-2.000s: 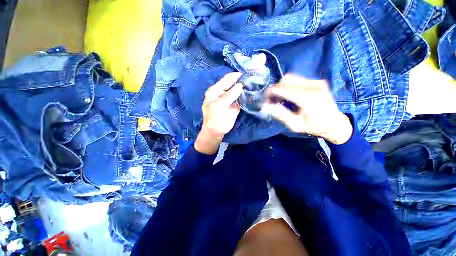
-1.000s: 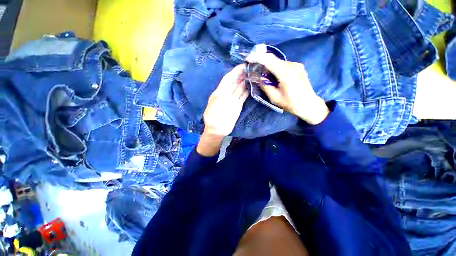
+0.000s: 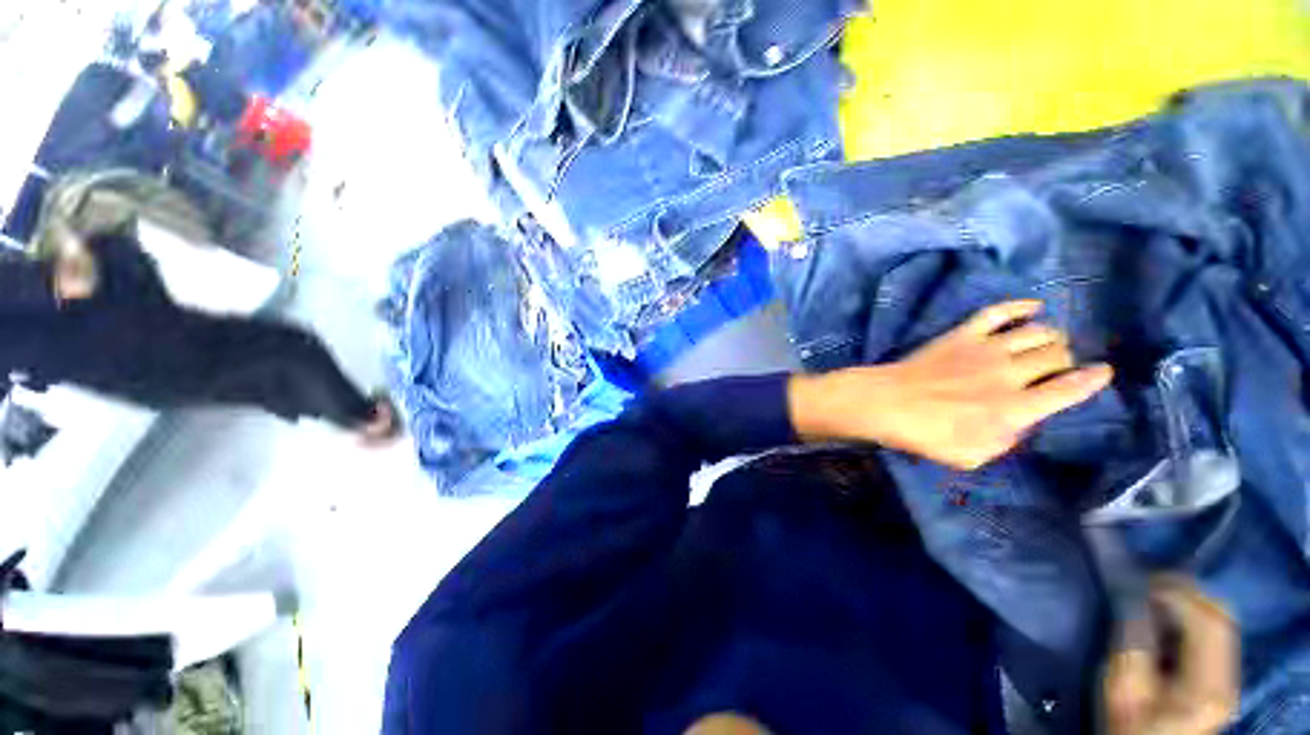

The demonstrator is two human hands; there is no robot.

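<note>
A blue denim jacket (image 3: 991,539) lies in front of me at the right, blurred by motion. A cuff with its pale inside showing (image 3: 1181,485) lies on it. My left hand (image 3: 955,385) rests flat on the denim, fingers spread and pointing right, left of the cuff. My right hand (image 3: 1175,663) is at the lower right, just below the cuff, blurred, with curled fingers. I cannot tell whether it holds anything; no tool can be made out.
Other denim jackets (image 3: 675,108) are heaped at the top middle. A denim bundle (image 3: 467,345) lies below them, near a blue crate edge (image 3: 718,319). A yellow tabletop (image 3: 1049,65) shows at the top right. Another person's dark sleeve (image 3: 216,359) reaches in from the left. A red object (image 3: 273,129) lies upper left.
The view has swung to the left, bringing another person in. My left hand has come away from the cuff and lies spread on the denim. My right hand has moved off the cuff and apart from my left.
</note>
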